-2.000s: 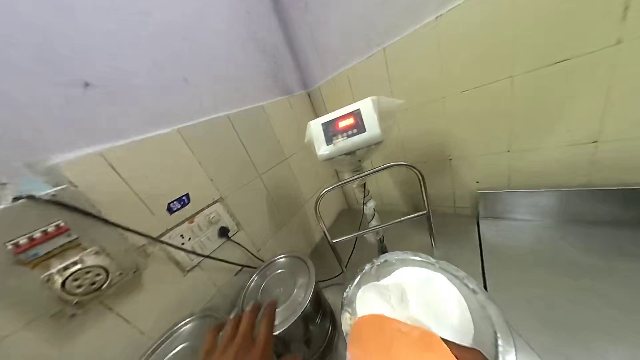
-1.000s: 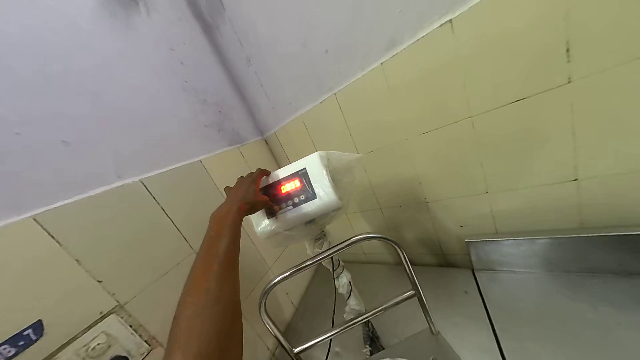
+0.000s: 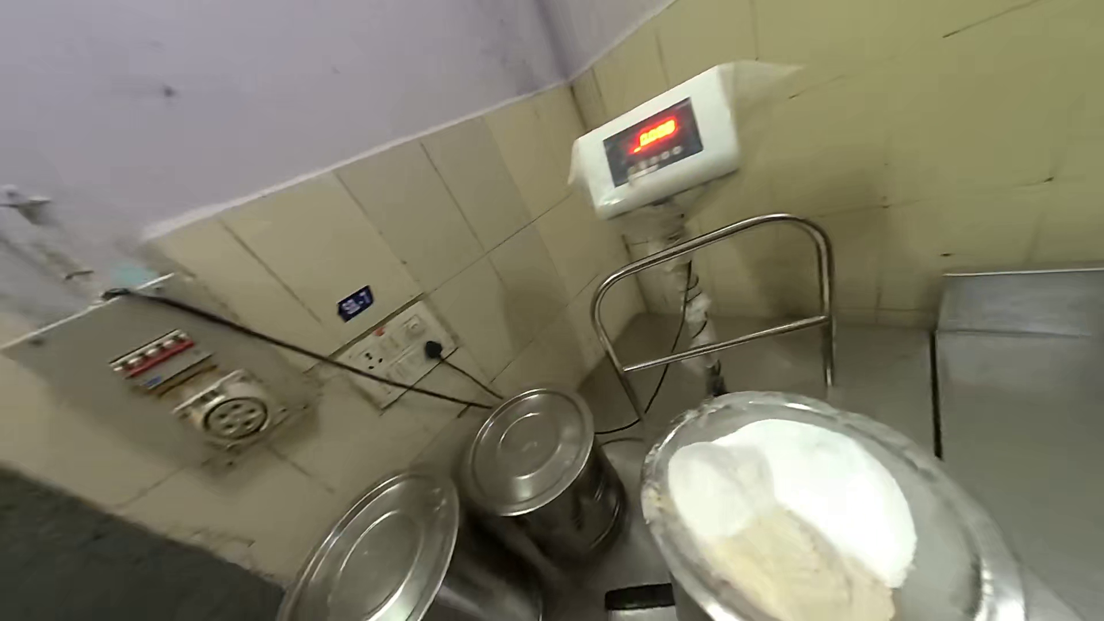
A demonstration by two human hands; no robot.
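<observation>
Neither of my hands shows in the head view. A steel bowl [image 3: 957,517] at the lower right holds white powder [image 3: 828,483] and a beige powder [image 3: 785,561]. Behind it stands a digital weighing scale's display head [image 3: 660,142] in clear plastic, its red digits lit, on a wrapped pole [image 3: 697,319]. A bent steel tube rail [image 3: 733,228] rises between the bowl and the display. Left of the bowl are two lidded steel canisters, one nearer [image 3: 379,552] and one farther back [image 3: 530,448].
A wall socket panel [image 3: 397,349] with a black plug and cable is at the left. Farther left is an electrical box [image 3: 207,388] with breakers and a round socket. A steel counter [image 3: 1026,379] with a raised back edge runs along the right wall.
One second ago a hand was at the scale's display; it is now out of view. Two seconds ago a hand was over the rear canister's lid and an orange thing was at the bowl; neither shows now.
</observation>
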